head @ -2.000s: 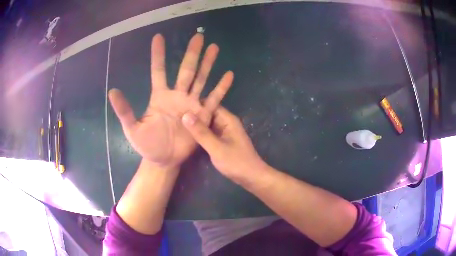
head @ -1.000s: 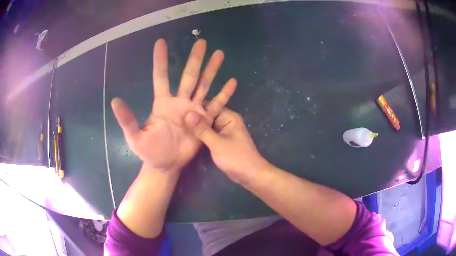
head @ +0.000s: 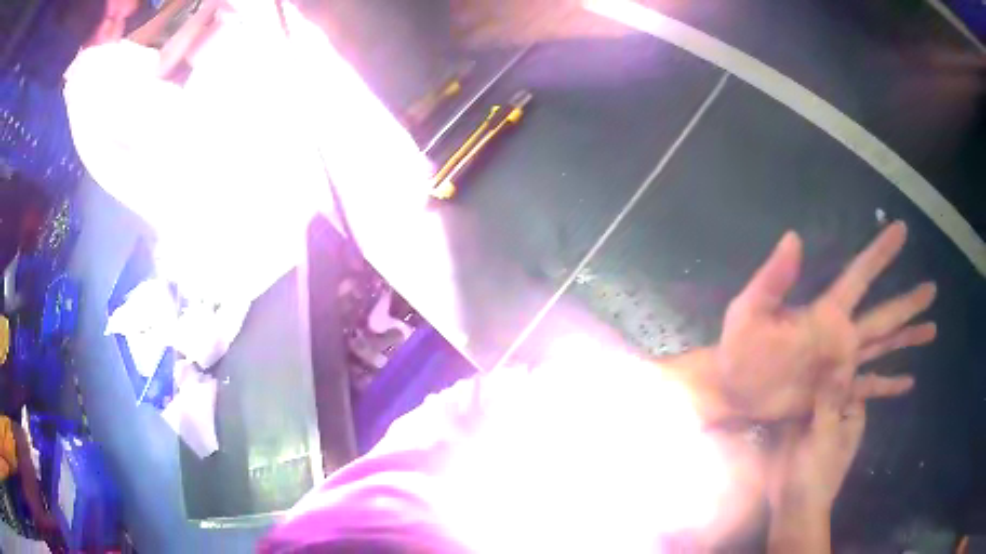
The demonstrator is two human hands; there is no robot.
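My left hand [head: 795, 357] is at the right of the view over the dark green bench top [head: 562, 195], palm up, fingers spread, with nothing in it. My right hand [head: 824, 449] is just below it and grips its lower edge, thumb on the palm; its other fingers are mostly hidden. No product is in either hand. Strong glare covers my sleeve and part of my forearm.
Yellow-handled tools [head: 476, 146] lie at the bench's left part. A grey-green tray [head: 260, 444] stands left of the bench, with white cloth or sheets [head: 189, 335] by it. A person's white sleeve [head: 119, 92] shows at upper left, glare beside it. Blue crates are at far left.
The view has swung to the left, so my hands now show at the right. The bottle and orange-red stick are out of view. My right hand still holds my left hand's edge.
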